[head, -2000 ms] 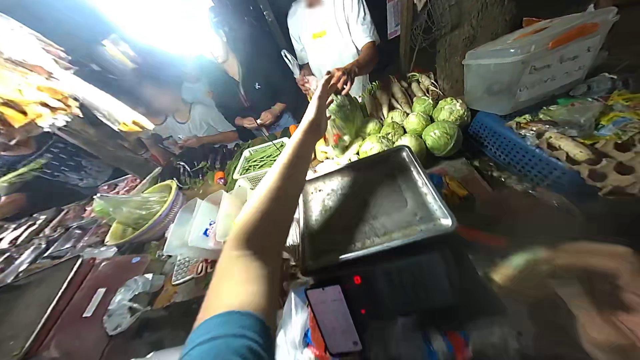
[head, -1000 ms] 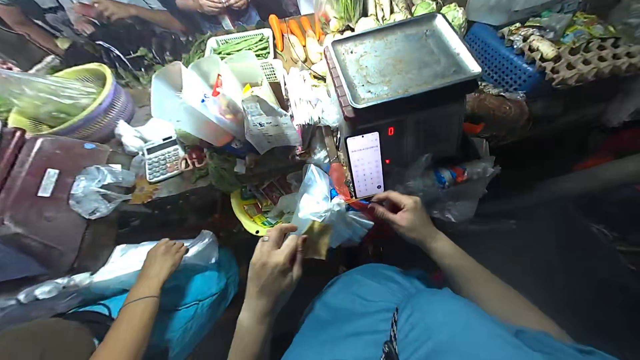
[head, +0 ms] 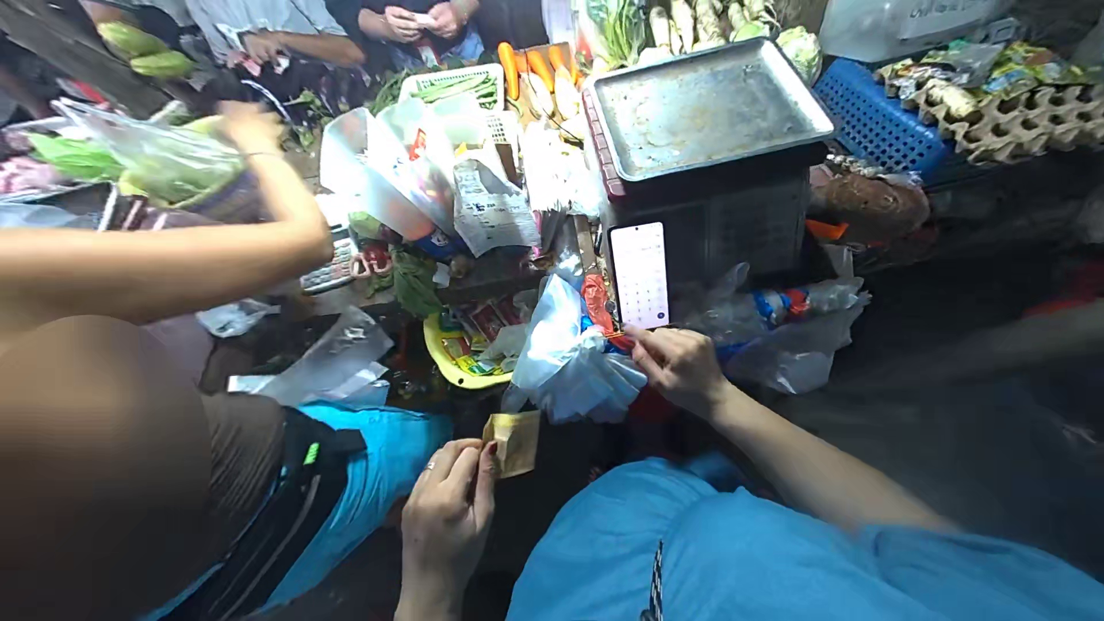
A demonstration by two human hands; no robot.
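My left hand [head: 448, 509], low in the centre, pinches a small folded yellowish-brown paper [head: 515, 443], possibly a banknote. To the upper right, my right hand [head: 677, 366] has its fingertips closed on something thin and orange, perhaps a rubber band, beside a bunch of white plastic bags [head: 573, 358]. Just above that hand a phone [head: 640, 276] with a lit keypad screen leans against the dark body of a weighing scale [head: 716, 207]. The scale's metal tray [head: 711, 108] holds nothing. Below the bags' left edge is a yellow basket [head: 466, 377] of small packets.
A co-worker's arm [head: 164, 267] reaches across the left side. Translucent plastic containers [head: 379, 164], a calculator [head: 332, 259] and carrots [head: 511, 71] are left of the scale. A blue basket [head: 880, 116] and an egg carton [head: 1026, 125] stand at the right. People's hands [head: 427, 19] show across the stall.
The co-worker at left has leaned in and stretched an arm toward the vegetables. My left hand and its paper are now lower, apart from the white bags. My right hand stays beside them.
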